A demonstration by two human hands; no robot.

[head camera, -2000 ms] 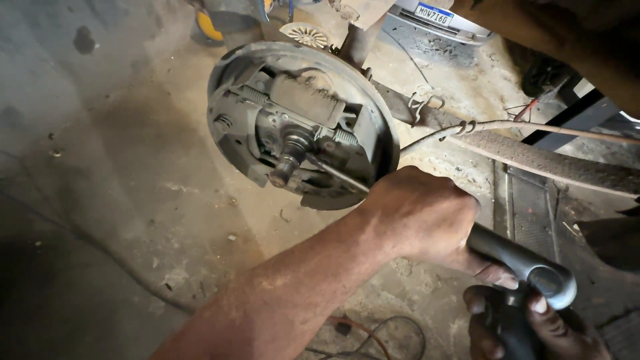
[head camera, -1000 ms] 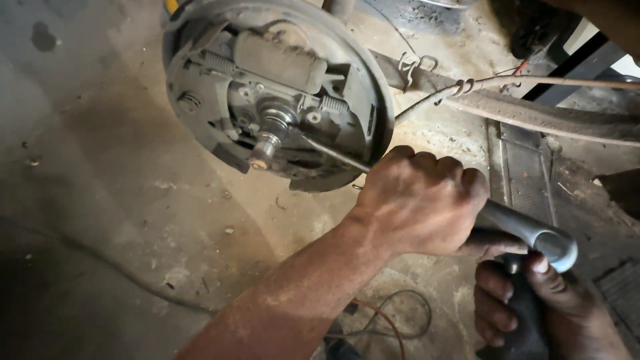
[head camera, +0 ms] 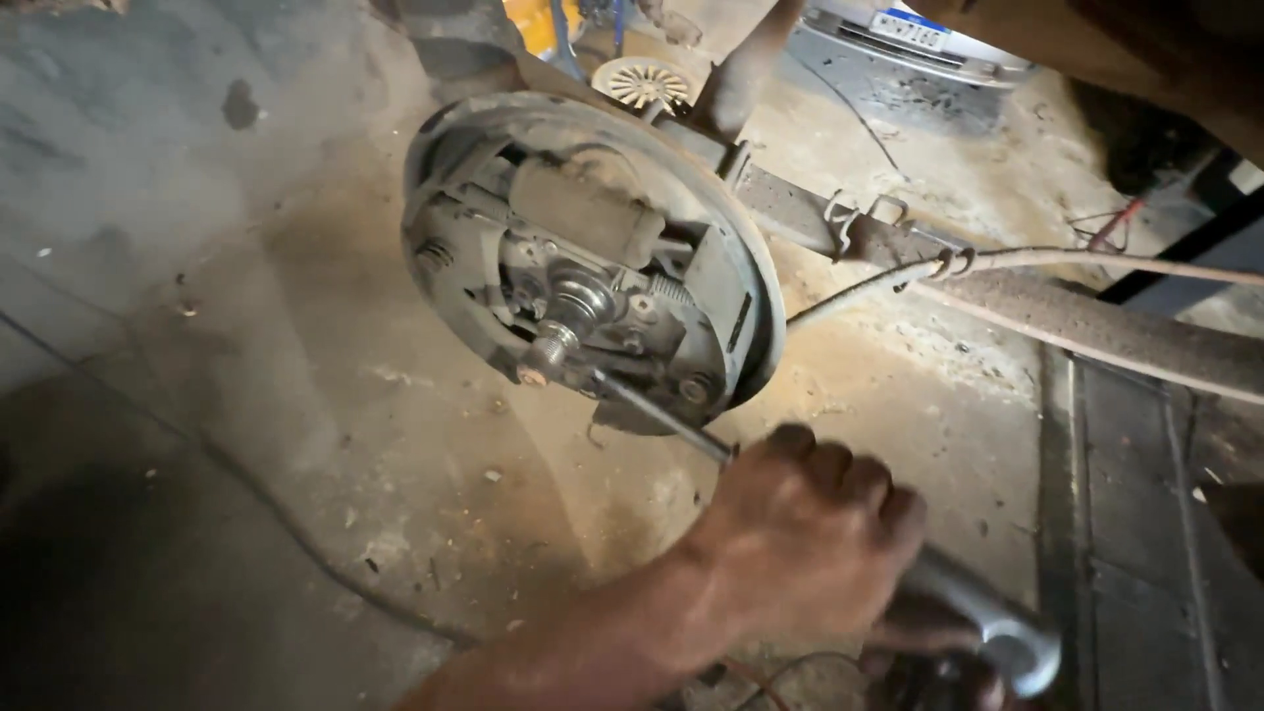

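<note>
An uncovered drum brake assembly, with its round backing plate (head camera: 755, 286), brake shoes and springs, fills the upper middle. A splined axle stub (head camera: 561, 341) juts from its centre. My left hand (head camera: 805, 533) is closed around the front of a pistol-grip power tool (head camera: 987, 612), which looks like an air hammer. Its long metal bit (head camera: 662, 413) runs up and left, its tip beside the axle stub; whether they touch I cannot tell. My right hand (head camera: 933, 676), dark and partly cut off by the lower edge, is at the tool's grip, which is mostly hidden.
A rusty leaf spring (head camera: 1106, 321) and a cable (head camera: 1047, 259) run rightward behind the brake. A black hose or cord (head camera: 276, 518) crosses the concrete floor at left. Thin cables (head camera: 755, 681) lie below my left wrist. A car's bumper (head camera: 908, 54) shows at upper right.
The bit's tip has moved from near the base of the axle stub to beside its outer end. Both hands have stayed on the tool. The view has shifted.
</note>
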